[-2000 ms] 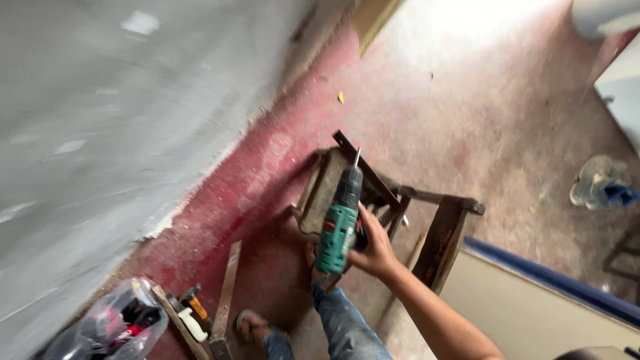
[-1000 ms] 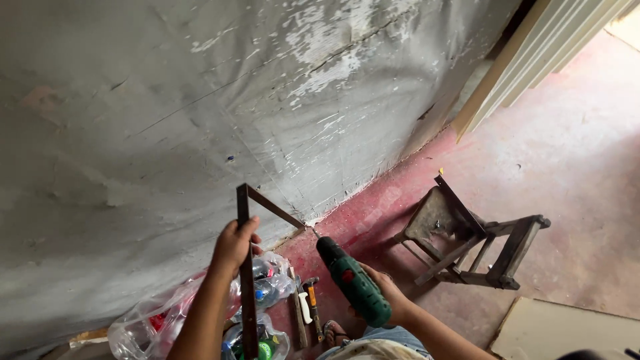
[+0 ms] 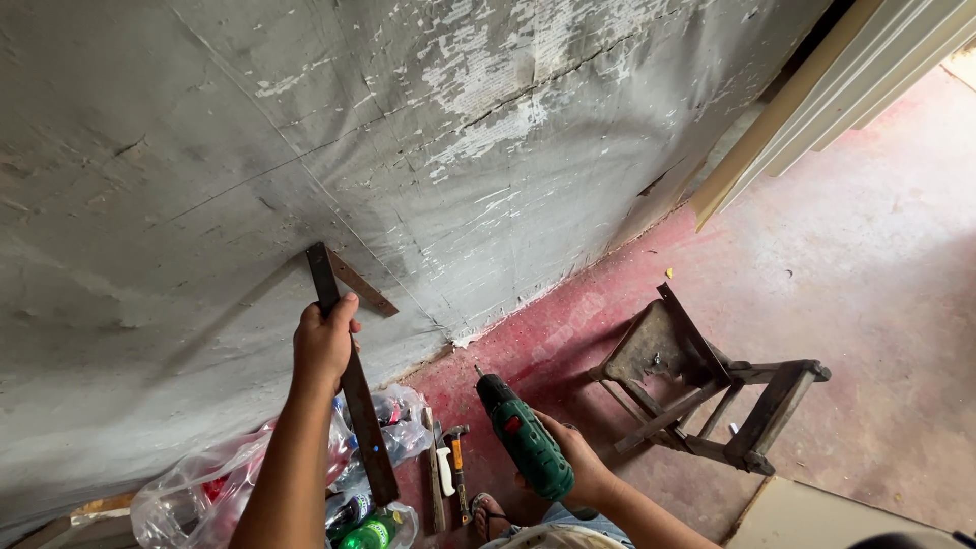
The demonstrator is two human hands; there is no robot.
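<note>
My left hand [image 3: 326, 343] is closed around a dark metal angle bracket [image 3: 368, 427], its long arm slanting down and its shorter, rusty arm pointing right against the grey wall [image 3: 381, 191]. In my right hand [image 3: 576, 457] is a green and black cordless drill [image 3: 526, 442], its bit pointing up and left toward the foot of the wall. The bit and the bracket are apart. To the right of the drill stands a worn wooden chair [image 3: 648, 347] with another dark metal bar [image 3: 690, 332] lying across its seat.
Plastic bags of bottles [image 3: 229, 480] lie at the wall's base. Beside them are a hammer [image 3: 458, 465], a white-handled tool [image 3: 445, 471] and a wood strip [image 3: 433, 488]. Long pale panels [image 3: 808, 91] lean at the upper right. A flat board [image 3: 823, 518] lies lower right.
My left hand, out of view two seconds ago, holds the bracket. Since one second ago, the bracket's short arm has moved away from the drill bit. The view has swung toward the wall.
</note>
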